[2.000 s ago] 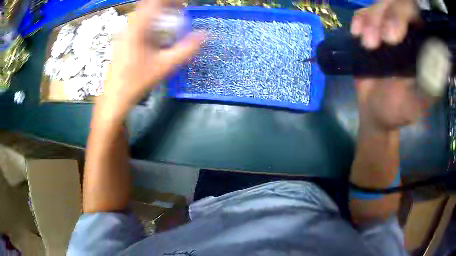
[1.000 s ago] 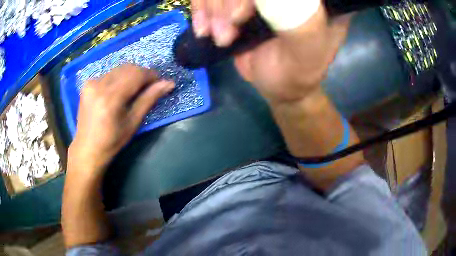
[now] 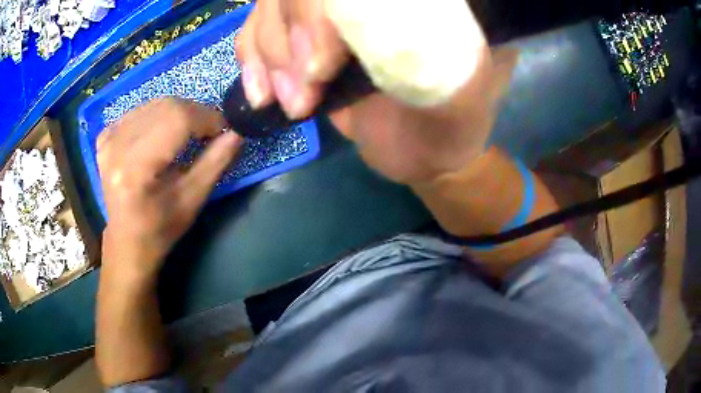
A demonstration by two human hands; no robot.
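My right hand (image 3: 400,115) is wrapped around the black electric screwdriver (image 3: 265,115), with a cream-white band near the camera. The tool's nose points left over the blue screw tray (image 3: 269,177), which holds small silver-grey screws. My left hand (image 3: 157,165) is over the tray's left part, its thumb and index fingertips close together at the screwdriver's nose. Whether the fingers pinch something there cannot be seen; the bit is hidden.
A cardboard box (image 3: 69,192) of white pieces stands at the left. A large blue tray (image 3: 92,38) with white pieces is at the upper left. Brass-coloured bits (image 3: 157,46) lie behind the screw tray. Small coloured components (image 3: 636,54) are far right. A black cord (image 3: 607,203) crosses my right forearm.
The view has swung right since the first frame. The screwdriver has moved left over the screw tray, and its nose and my left fingertips have come together.
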